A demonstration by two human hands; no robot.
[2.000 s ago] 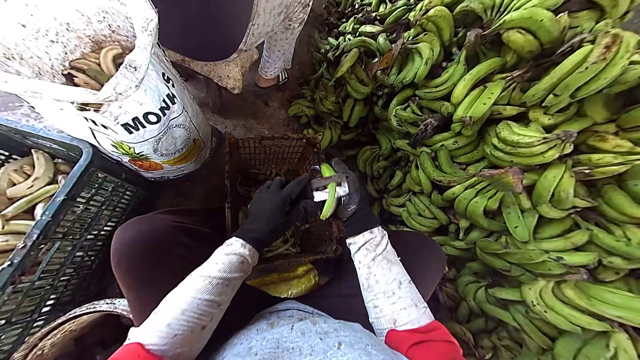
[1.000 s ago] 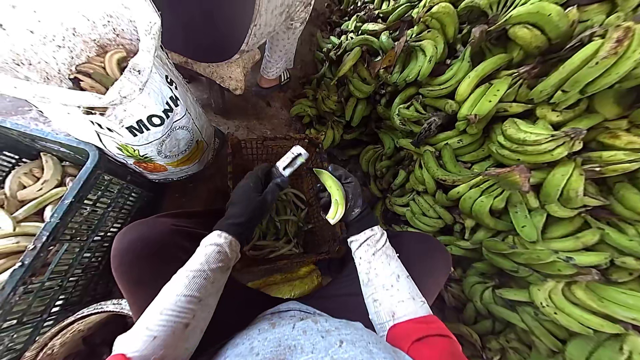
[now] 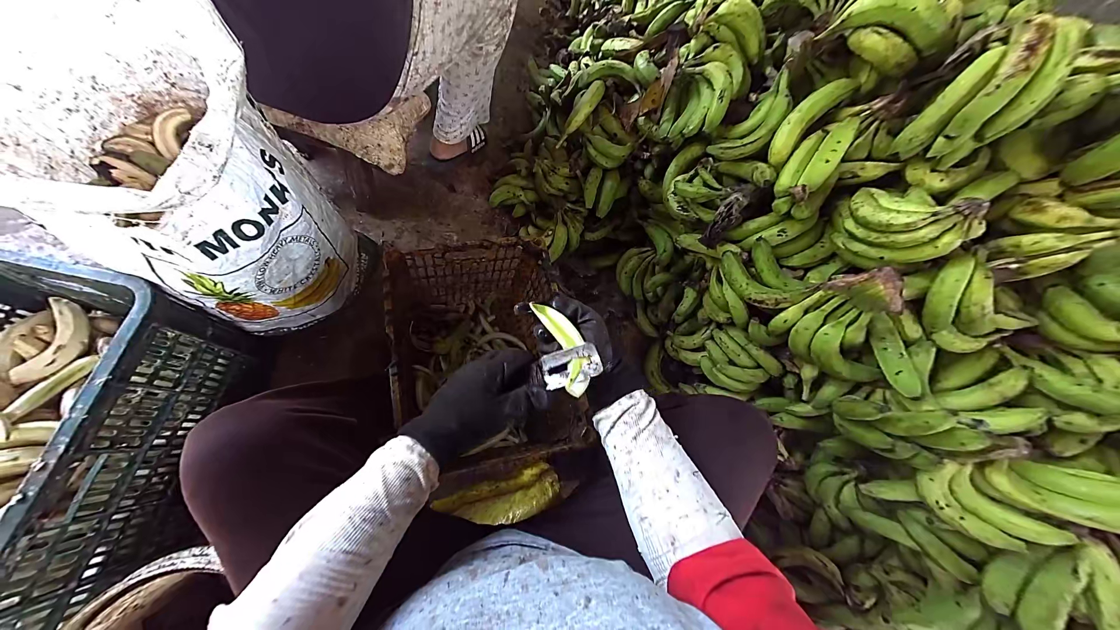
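In a black glove, my left hand (image 3: 481, 394) grips a peeler with a pale metal head (image 3: 570, 367), which lies across the lower part of a plantain. My right hand (image 3: 599, 337), gloved in black too, holds this partly peeled green plantain (image 3: 560, 325) from the right side, its upper tip pointing up and left. Both hands are close together over a brown plastic crate (image 3: 391, 341) that has strips of peel (image 3: 477, 332) in it. A yellow-green piece (image 3: 503, 494), its kind unclear, lies at the near end of the crate, between my legs.
Green plantain bunches (image 3: 901, 219) are heaped along the whole right side. At left stand a dark green crate (image 3: 144, 302) of peeled plantains (image 3: 66, 341) and a white printed sack (image 3: 306, 219) with more inside. Another person's leg and sandalled foot (image 3: 455, 144) show beyond. A basket rim (image 3: 149, 573) is at lower left.
One second ago the peeler was apart from the plantain, up and to its left; now its head lies on the fruit. Two seconds ago it was also against a plantain.
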